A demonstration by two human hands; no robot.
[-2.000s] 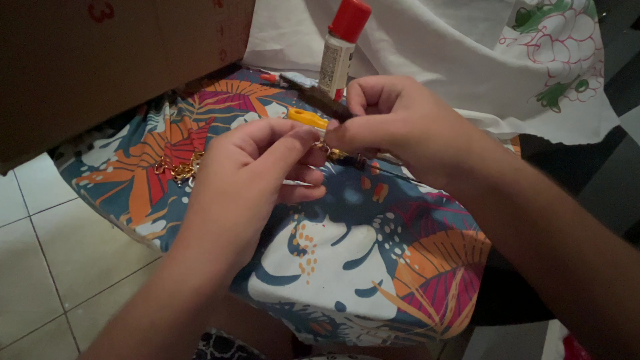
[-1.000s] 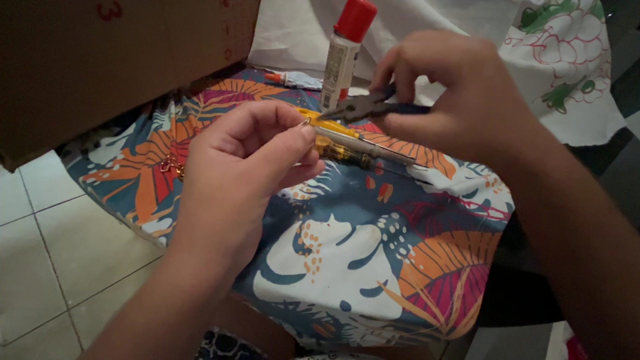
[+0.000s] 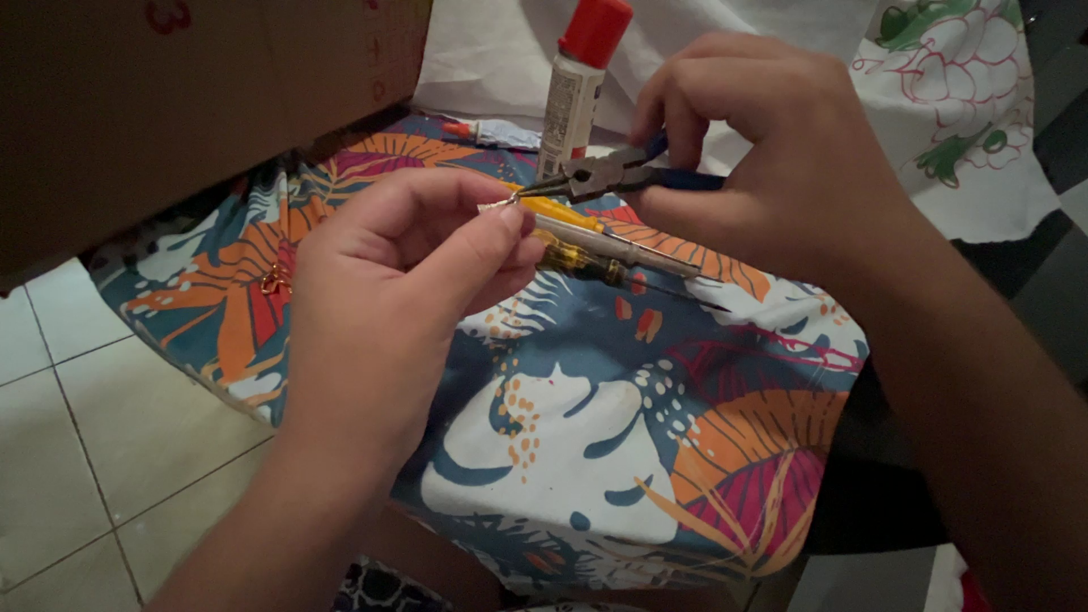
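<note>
Between thumb and index finger, my left hand pinches a small metal piece, mostly covered by the fingertips. My right hand grips blue-handled pliers, whose narrow jaws point left and meet the small piece at the left fingertips. Whether the jaws are clamped on it I cannot tell. Just beyond and below the pliers lie a yellow-handled tool, a grey rod-like tool and a screwdriver with a dark and yellow translucent handle. Gold-coloured metal links show left of my left hand.
A cardboard box fills the upper left. A spray can with a red cap stands behind the pliers, with a crumpled tube to its left. Patterned cloth covers the work surface; white printed cloth hangs behind it.
The pliers have turned in my right hand from their slant two seconds ago, and their jaws now reach my left fingertips. My left hand now hides more of the gold-coloured links.
</note>
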